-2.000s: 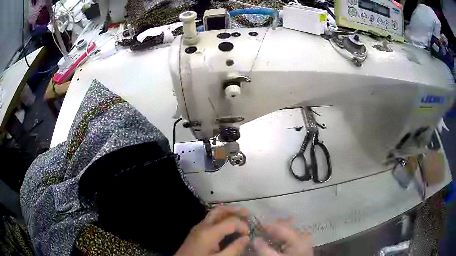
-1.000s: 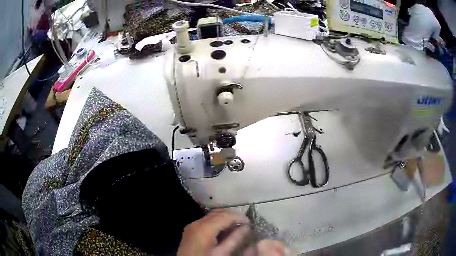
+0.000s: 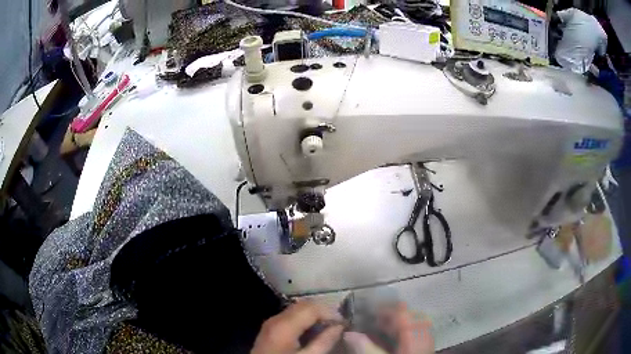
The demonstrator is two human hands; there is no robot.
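My left hand is at the bottom edge, its fingers pinched together at the right side of the black fabric. My right hand is beside it, blurred and partly cut off. A small grey speckled piece shows between the fingertips; the blur hides which hand grips it. The black fabric lies with grey-silver speckled fabric on the table's left part, left of the presser foot. A gold speckled part shows at the bottom.
The white sewing machine head spans the middle. Scissors lie under its arm. A control panel stands behind. Speckled fabric pieces lie at the back. A pink-edged item is at the far left. A person in white is at the back right.
The view has tilted slightly. My hands have stayed at the table's front edge, my right hand moving up and apart from its lower position one second ago. The speckled garment has kept its place.
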